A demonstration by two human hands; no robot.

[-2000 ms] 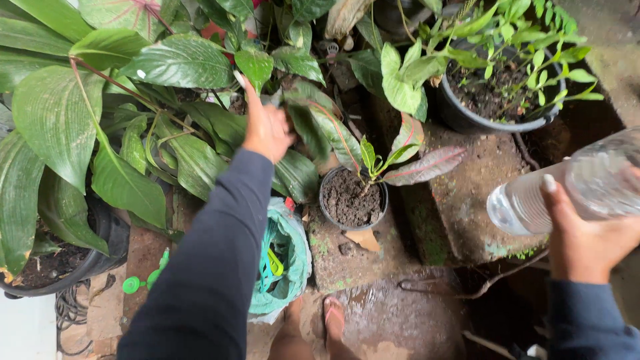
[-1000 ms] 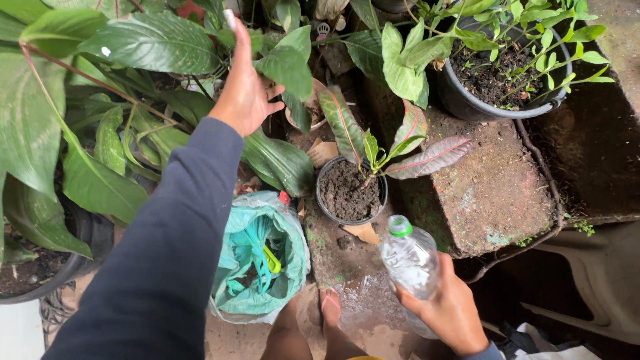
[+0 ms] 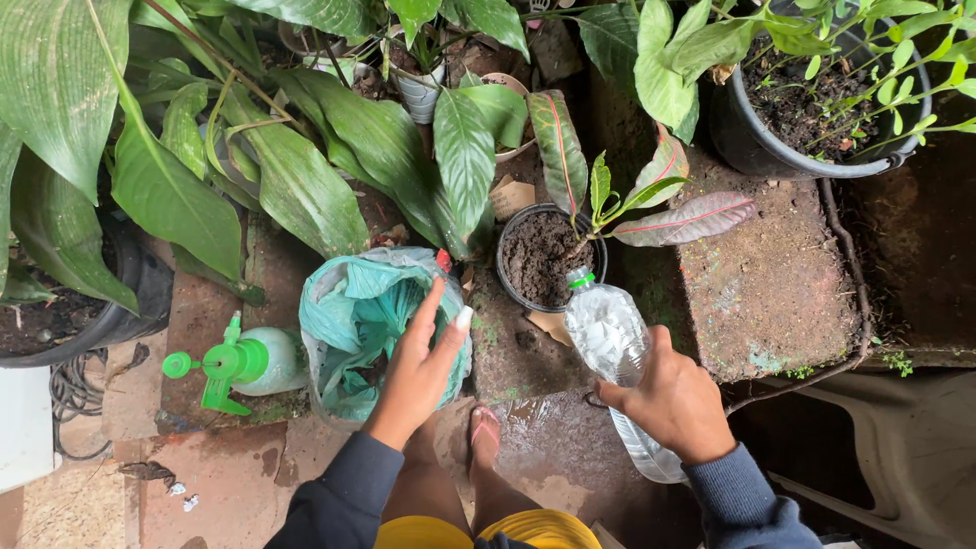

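Note:
My right hand [image 3: 675, 393] is wrapped around a clear plastic bottle [image 3: 610, 335], tilted with its green-ringed mouth at the rim of a small black pot [image 3: 602, 263]. Dark soil [image 3: 537, 255] fills that pot, and a croton-like plant [image 3: 675, 217] with red-veined leaves leans right from it. No water is plainly seen leaving the bottle. My left hand [image 3: 423, 354], empty with fingers apart, is over the right side of a teal plastic bag [image 3: 343, 305]; whether it touches the bag cannot be told.
A green-topped spray bottle [image 3: 236, 362] lies left of the bag. Large leafy plants [image 3: 305, 175] crowd the back left. A black bucket [image 3: 808, 164] of seedlings stands at the back right, behind a concrete block [image 3: 770, 290]. A plastic chair [image 3: 915, 442] is at the lower right.
My left hand has come down from the big leaves to the teal bag. The bottle, more upright a second ago, now tips toward the small pot, its mouth at the rim.

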